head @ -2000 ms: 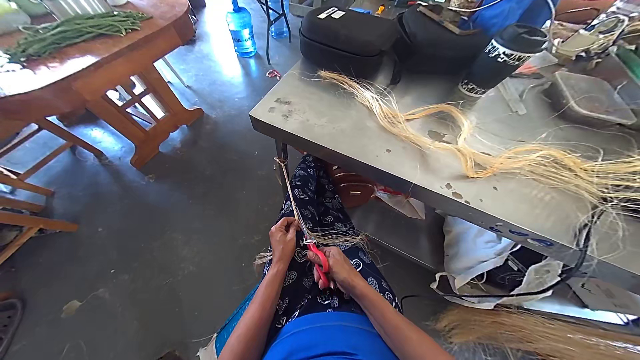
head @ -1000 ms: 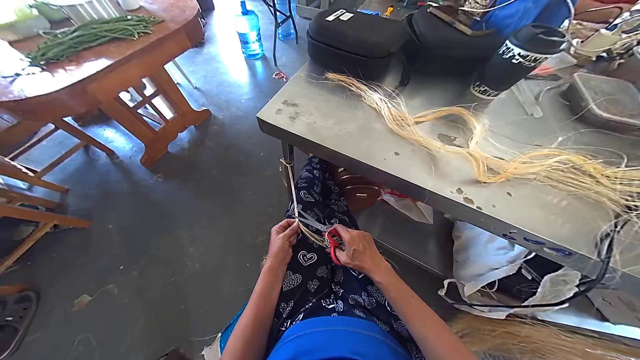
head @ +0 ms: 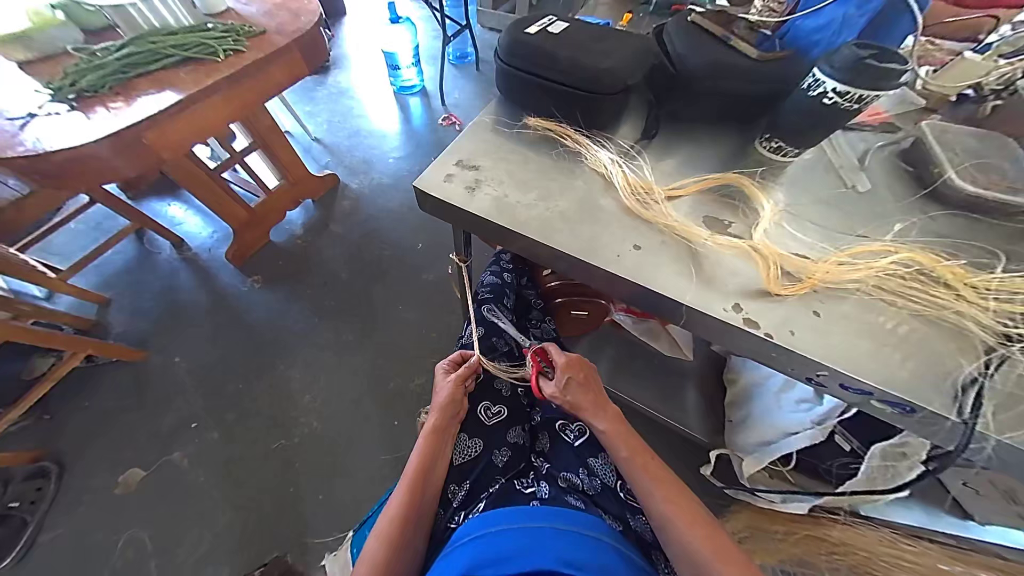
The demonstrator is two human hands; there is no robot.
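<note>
A thin braided fibre cord (head: 470, 300) runs taut from the leg of the metal table down to my left hand (head: 456, 382), whose thumb and fingers pinch its lower end. Loose fibre strands (head: 504, 370) curve from there to my right hand (head: 570, 384), which grips red-handled scissors (head: 541, 370). Their blades point up and to the left, above my patterned trousers; whether the blades are parted is hard to tell. On the metal table (head: 520, 192) lies a long wavy hank of pale fibre (head: 752, 248).
Black cases (head: 576, 60), a black patterned cup (head: 832, 100) and a clear plastic container (head: 972, 164) stand on the metal table. White cloth (head: 776, 408) and a black cable hang below its edge. At left is a wooden table (head: 280, 72) with green bean pods (head: 152, 52); water bottle (head: 402, 52) beyond.
The scissors, close beside my left hand two seconds ago, are now farther right and lie above the trousers with blades pointing up-left. The strands between my hands show as a curve.
</note>
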